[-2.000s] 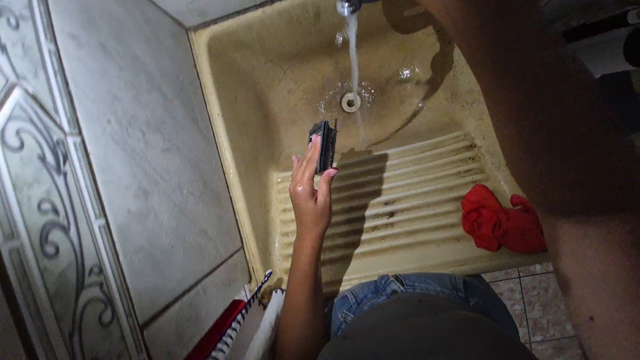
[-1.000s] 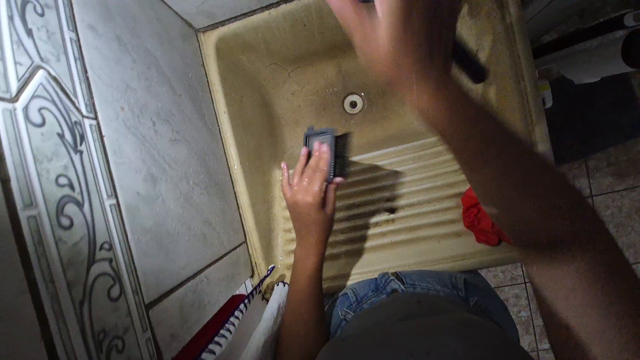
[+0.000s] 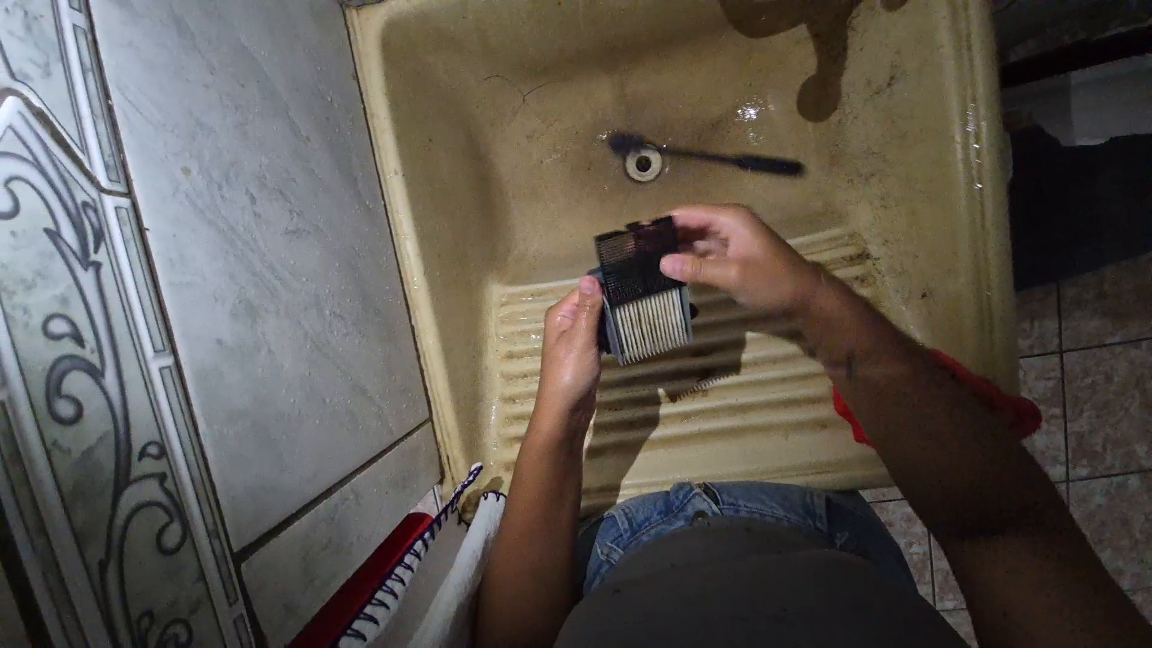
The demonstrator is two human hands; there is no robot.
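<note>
Over the ribbed washboard of a yellowish laundry sink point(image 3: 540, 432), my left hand point(image 3: 576, 333) grips a small pleated filter point(image 3: 652, 326) in a dark frame by its left edge. My right hand point(image 3: 733, 256) holds a black mesh cover point(image 3: 634, 261) between thumb and fingers, over the upper part of the pleats. The pale pleats show below the cover. Beyond both hands, a black-handled brush point(image 3: 720, 159) lies in the basin, its dark head beside the drain point(image 3: 643, 165).
A red cloth point(image 3: 1012, 405) hangs at the sink's right rim, partly behind my right forearm. Tiled wall point(image 3: 261, 225) borders the sink on the left. White and red cloths point(image 3: 463, 562) are at the lower left, near my left forearm.
My right hand has come down from the tap area to the filter and holds the mesh cover. Water ran from the tap two seconds ago. The brush now lies by the drain.
</note>
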